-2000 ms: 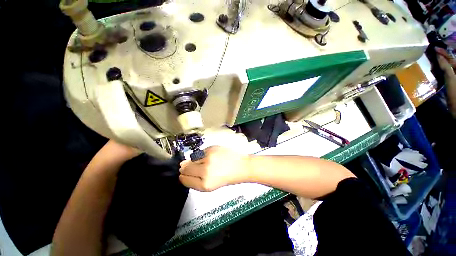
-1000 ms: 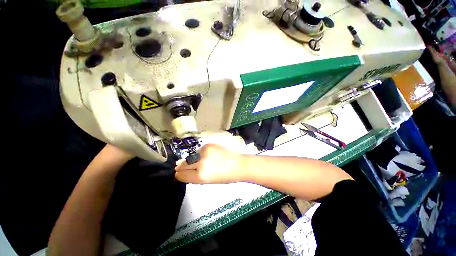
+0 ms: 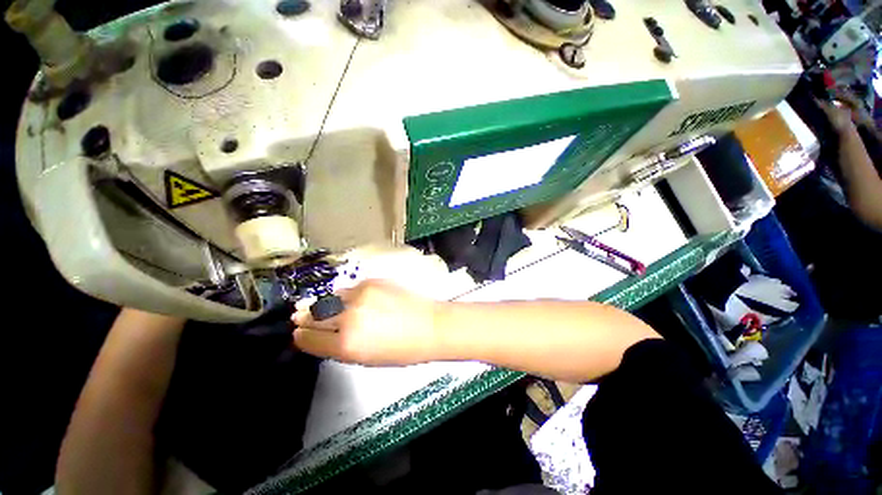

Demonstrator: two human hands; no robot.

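The cream sewing machine head (image 3: 338, 126) fills the upper view, with its presser foot and needle parts (image 3: 308, 276) low at its left end. My right hand (image 3: 372, 324) is right beside the foot, fingertips down on the edge of a black garment (image 3: 237, 396). A dark band or ring shows on one finger. My left forearm (image 3: 121, 396) reaches up under the machine's left end; the left hand itself is hidden behind the head and the cloth. The black garment hangs between both forearms over the table's front edge.
Small black cut pieces (image 3: 488, 244) lie under the machine arm. Red-and-dark thread snips (image 3: 604, 251) lie right of them on the white table (image 3: 542, 285). A blue bin (image 3: 808, 334) with white scraps stands at the right. Another person's arm (image 3: 856, 160) shows at the far right.
The view has moved closer and the machine now sits further left and larger in the picture. My right hand stays beside the presser foot on the black cloth.
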